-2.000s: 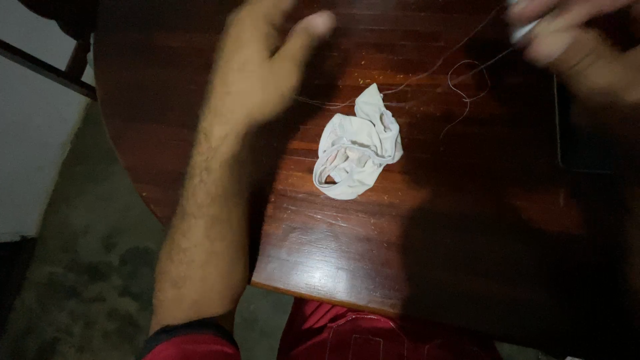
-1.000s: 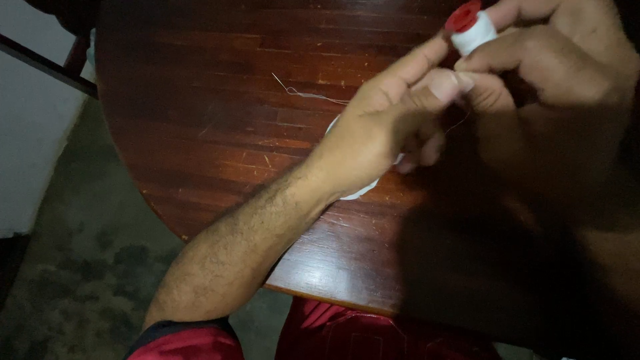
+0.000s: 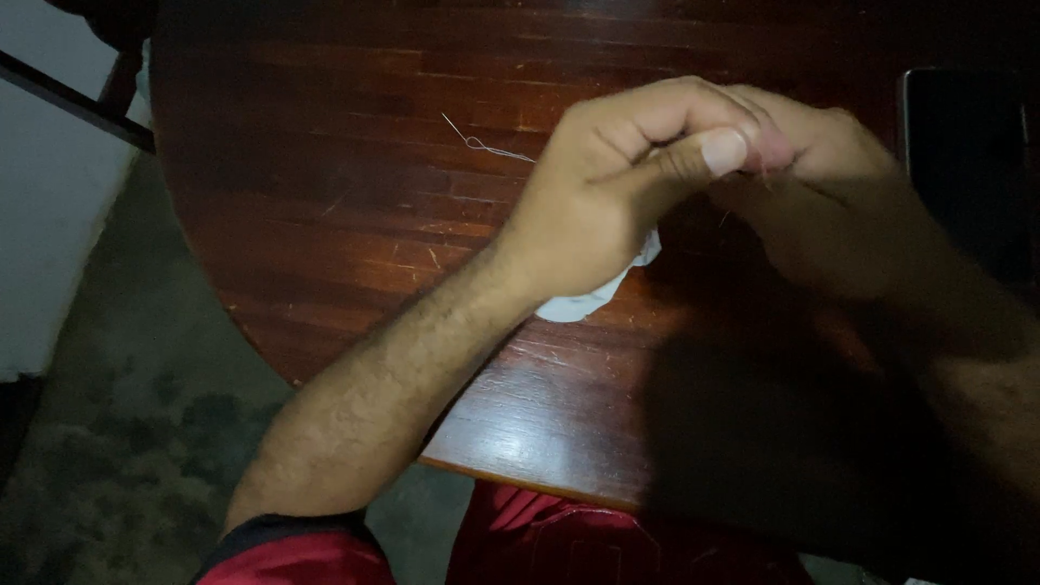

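My left hand [image 3: 617, 187] is raised over the table, its thumb and bent fingers pinched together at a fine thread [image 3: 725, 218]. Against its fingertips is my right hand [image 3: 821, 179], in shadow, its fingers mostly hidden behind the left ones. Whether the right fingers hold anything cannot be seen. Under my left hand lies a crumpled white cloth [image 3: 578, 305], largely covered by the hand and wrist. To the left of the hand, a sewing needle [image 3: 452, 125] rests on the wood, with looped pale thread [image 3: 497, 149] running from it toward the hand.
The dark wooden table [image 3: 325, 219] has a curved left edge and a front edge above my red clothing. A dark flat device, seemingly a phone [image 3: 967, 162], lies at the right. Dark wooden bars [image 3: 73, 97], perhaps of a chair, stand at the upper left.
My hands, apart two seconds ago, are now together. The red-ended spool of white thread, visible one second ago at my right hand, is out of sight.
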